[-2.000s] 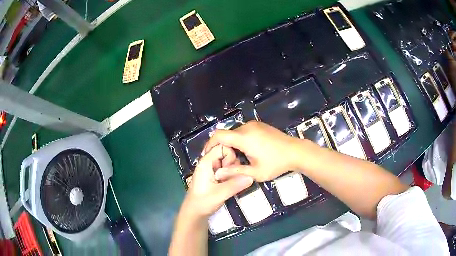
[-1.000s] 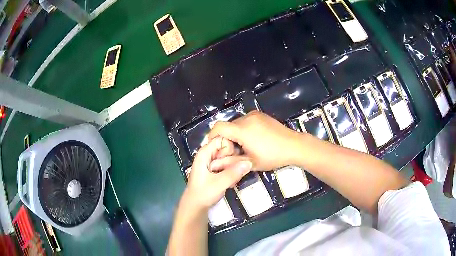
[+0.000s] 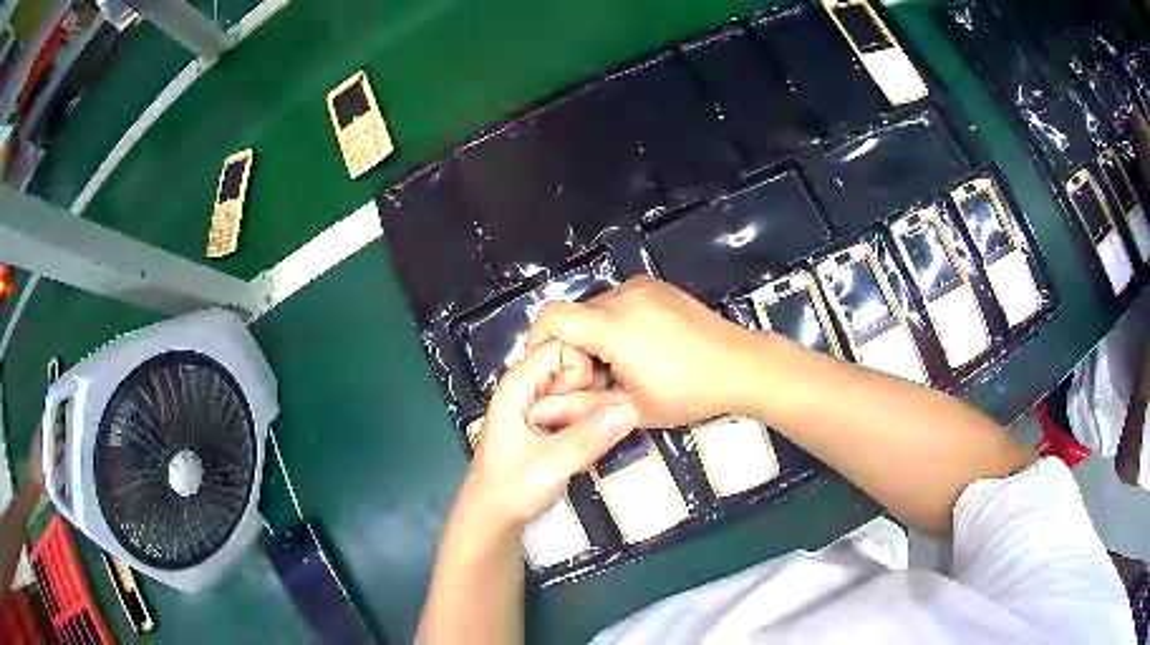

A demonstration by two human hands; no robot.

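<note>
My left hand (image 3: 517, 456) and my right hand (image 3: 665, 359) are bare and clasped together over the lower left of the glossy black pocket mat (image 3: 542, 176). Their fingers are folded against each other; no object shows in them, but the space between the palms is hidden. Front housings with white lower halves lie in the mat pockets, one (image 3: 738, 456) just below my right wrist and one (image 3: 641, 496) partly under my hands. Several more, such as this housing (image 3: 943, 287), stand in a row at the right. One housing (image 3: 878, 53) lies at the mat's top right.
Two keypad phones (image 3: 361, 124) (image 3: 230, 203) lie on the green conveyor belt (image 3: 284, 76) beyond a pale edge strip. A grey box fan (image 3: 185, 454), a frame post (image 3: 114, 258), a black slab (image 3: 309, 582) and a red tray (image 3: 66, 586) are left. Another pocket mat (image 3: 1047, 120) lies right.
The two phones on the belt have moved left and slightly down. The view has shifted slightly. My hands stay clasped in nearly the same pose. A blurred skin-toned shape now shows at the far left edge.
</note>
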